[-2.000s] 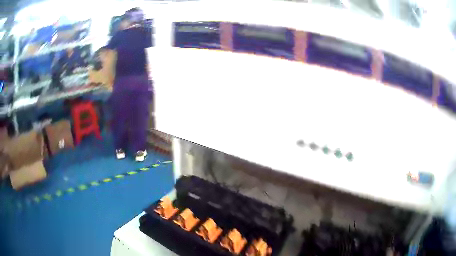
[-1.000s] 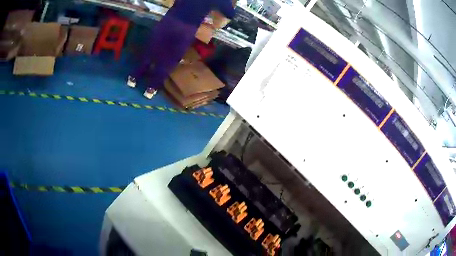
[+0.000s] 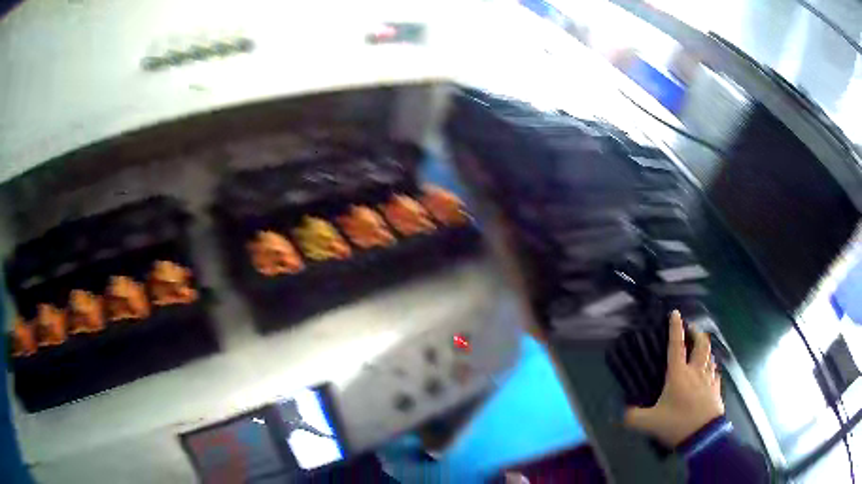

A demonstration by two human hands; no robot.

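My right hand (image 3: pixel 688 392) is at the near right, its thumb and fingers spread at a row of black remotes (image 3: pixel 641 364) standing close together on the green bench; no remote is seen lifted in it. A small patch of skin at the bottom edge may be my left hand (image 3: pixel 516 479); it is cut off and its state is hidden. A blurred pile of black remotes (image 3: pixel 586 217) lies beyond the row. Two black fixtures, the left (image 3: pixel 104 354) and the right (image 3: pixel 369 274), show bare orange clamps, one yellower.
The white test machine (image 3: pixel 284 364) fills the left, with a touchscreen (image 3: pixel 269 444), push buttons and a lit red switch (image 3: pixel 460 341) on its front. A dark flat panel (image 3: pixel 786 203) and cables are at the right. A blue surface (image 3: pixel 529 406) shows between machine and bench.
The view has swung right and down, away from the person and boxes. The second fixture, touchscreen, bench and remotes have come into view, and my right hand has appeared.
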